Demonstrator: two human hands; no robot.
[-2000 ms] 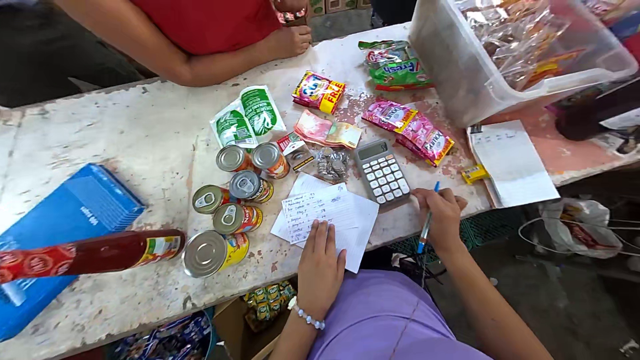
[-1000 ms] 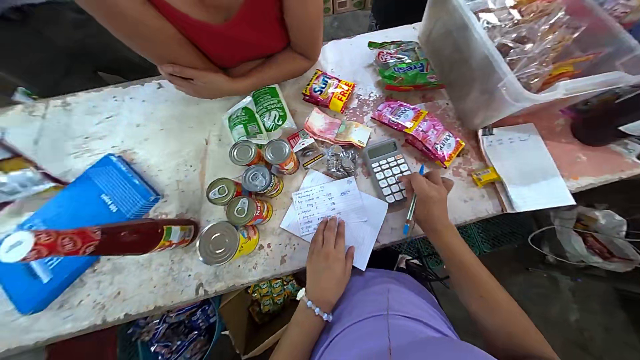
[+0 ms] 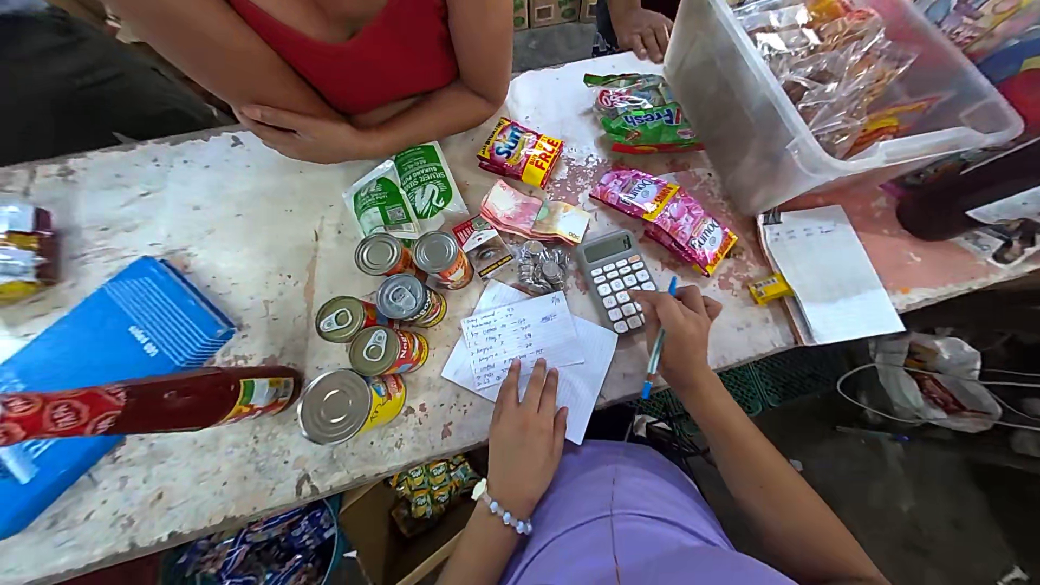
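My left hand (image 3: 528, 426) lies flat, fingers on a handwritten paper slip (image 3: 524, 329) that rests on white sheets (image 3: 597, 349). A blue pen (image 3: 656, 345) is held in my right hand (image 3: 681, 329), whose fingertips are at the lower keys of a grey calculator (image 3: 617, 280). Coins (image 3: 543, 266) in clear plastic and folded banknotes (image 3: 532, 213) lie beyond the slip. Several food cans (image 3: 335, 406) stand to its left, near green-and-white packets (image 3: 406, 191). Pink Downy sachets (image 3: 666, 219) and a Surf pack (image 3: 520, 153) lie farther back.
Across the painted table (image 3: 203, 211) a person in red (image 3: 366, 49) leans with folded arms. A ketchup bottle (image 3: 187, 398) stands by a blue pad (image 3: 122, 325) at left. On the right are a plastic bin (image 3: 747, 122) of packets and a notepad (image 3: 837, 276). Another person's hand (image 3: 643, 32) rests behind.
My right hand with the pen has moved from beside the calculator onto its keys. The person opposite has come farther over the table and folded their arms. My left hand stays on the paper.
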